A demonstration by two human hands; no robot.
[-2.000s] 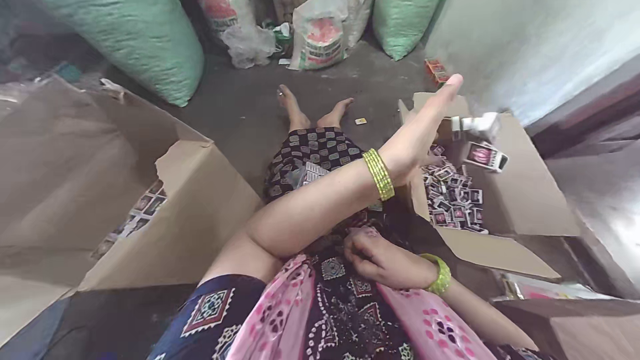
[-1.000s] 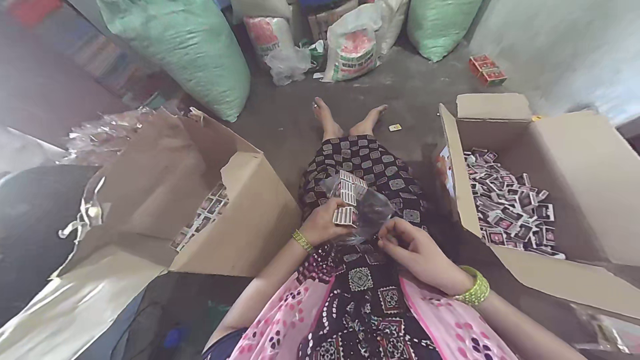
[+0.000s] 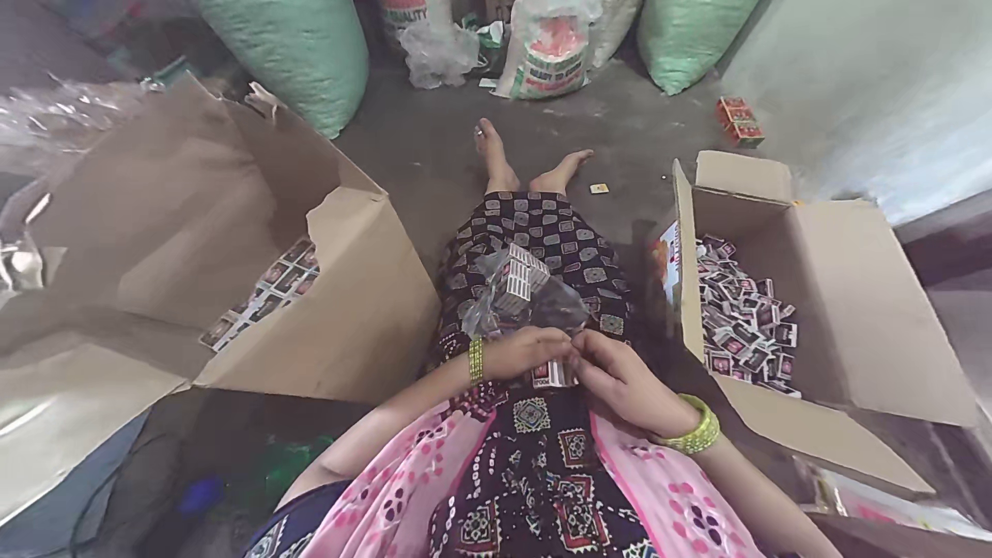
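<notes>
A clear plastic bag [image 3: 562,304] lies across my lap, with a block of small boxes, likely matchboxes, [image 3: 518,280] in its far part. Over its near end my left hand [image 3: 528,350] bends with curled fingers, and my right hand [image 3: 612,376] meets it fingertip to fingertip. Beneath the two hands shows another small printed box [image 3: 549,374]. The fingers hide what they pinch, perhaps the edge of the bag. Many loose small boxes [image 3: 744,325] fill the bottom of the right-hand carton. Small boxes in neat rows [image 3: 267,294] lie inside the left-hand carton.
An open cardboard carton [image 3: 333,310] stands at my left, another [image 3: 860,310] at my right. Beyond my feet are green sacks [image 3: 298,54] and a printed white sack [image 3: 552,50]. Red packs [image 3: 740,122] lie by the wall, and a small yellowish piece [image 3: 599,188] near my foot.
Two seconds ago my left arm reached over to the right carton. One second ago my left hand held small boxes at the bag; now both hands meet at the bag's near end.
</notes>
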